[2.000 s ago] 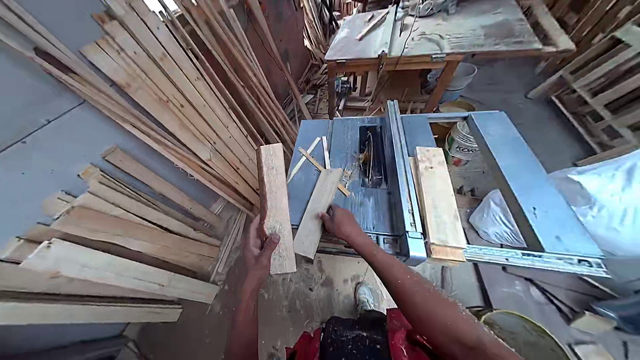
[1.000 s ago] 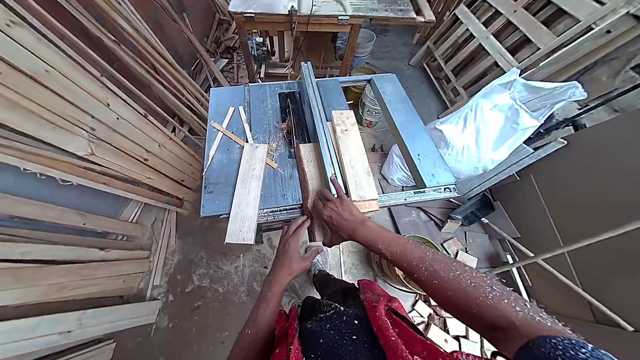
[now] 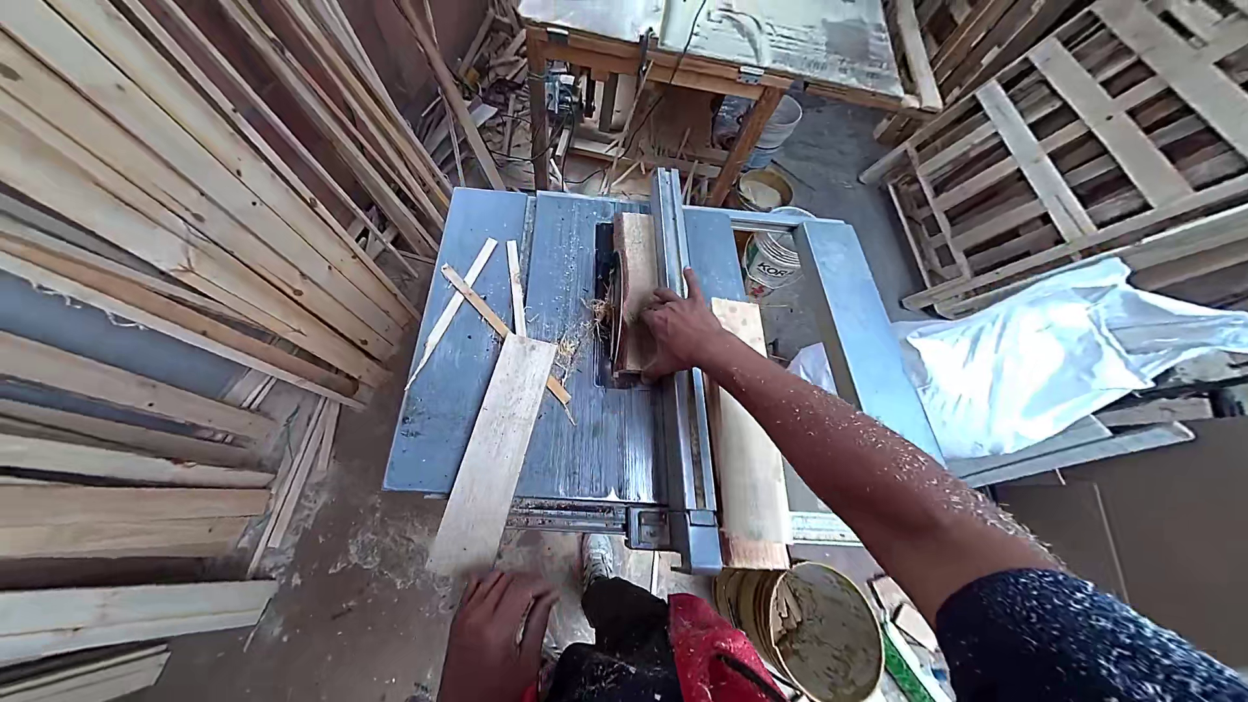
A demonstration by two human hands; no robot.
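Note:
My right hand (image 3: 678, 330) presses on the near part of a short wooden board (image 3: 639, 283), which lies along the left side of the metal rip fence (image 3: 675, 419) on the table saw (image 3: 575, 458). The blade itself is hidden; shavings lie by the dark throat plate (image 3: 604, 292). My left hand (image 3: 497, 624), fingers curled, is off the table's near edge, just below a pale board (image 3: 492, 458) that overhangs that edge. Whether it touches that board is unclear. Thin offcut strips (image 3: 478, 292) lie crossed at the left. More boards (image 3: 751, 448) lie right of the fence.
Long planks (image 3: 195, 146) lean at the left. A wooden workbench (image 3: 673, 68) stands beyond the saw, with pallets (image 3: 1092, 146) at the right. White plastic sheeting (image 3: 1024, 361) lies right of the saw. Buckets stand under the frame (image 3: 775, 263) and near my legs (image 3: 829, 634).
Both hands were on the short board at the near end of the fence; it has moved forward along the fence under my right hand. My left hand has come off it, back toward my body.

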